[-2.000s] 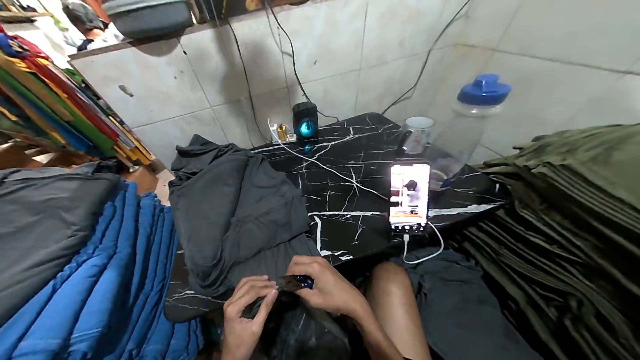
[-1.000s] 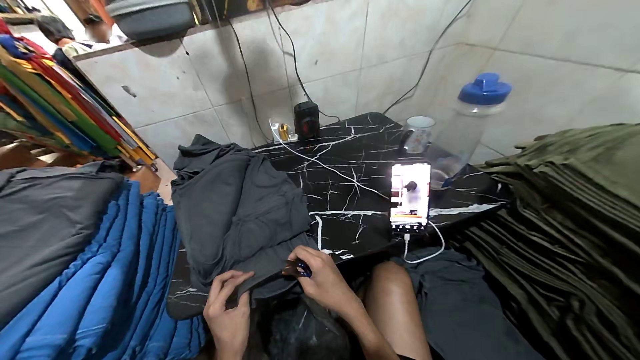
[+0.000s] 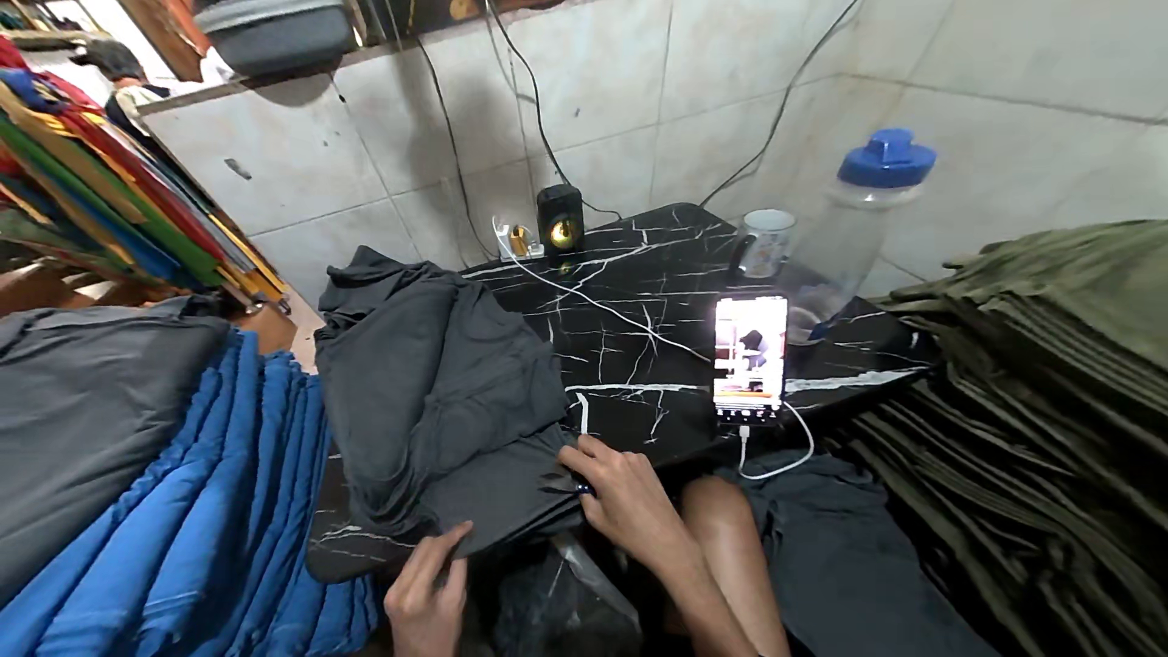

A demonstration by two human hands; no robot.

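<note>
A dark grey garment [image 3: 456, 392] lies in folds over the left part of a black marble-patterned table [image 3: 630, 365]. My left hand [image 3: 431, 584] pinches the garment's near edge between thumb and fingers. At the garment's right edge is my right hand [image 3: 625, 493], with a small dark cutting tool [image 3: 566, 485], possibly thread snips, in its fingers; its blades point left over the cloth. The right fingertips also touch the cloth. The tool's handle is mostly hidden in the hand.
A lit phone [image 3: 750, 360] with a white cable stands on the table, beside a clear bottle [image 3: 844, 246] and a mug [image 3: 766, 242]. A small black speaker [image 3: 560, 219] is at the wall. Stacks of blue [image 3: 228, 493] and olive garments [image 3: 1031, 401] flank the table; a plastic bag [image 3: 566, 602] hangs below.
Both hands were close together at the garment's near edge; they are now farther apart. That edge is spread flatter. The right hand has moved right with the dark tool. The speaker's light has changed colour.
</note>
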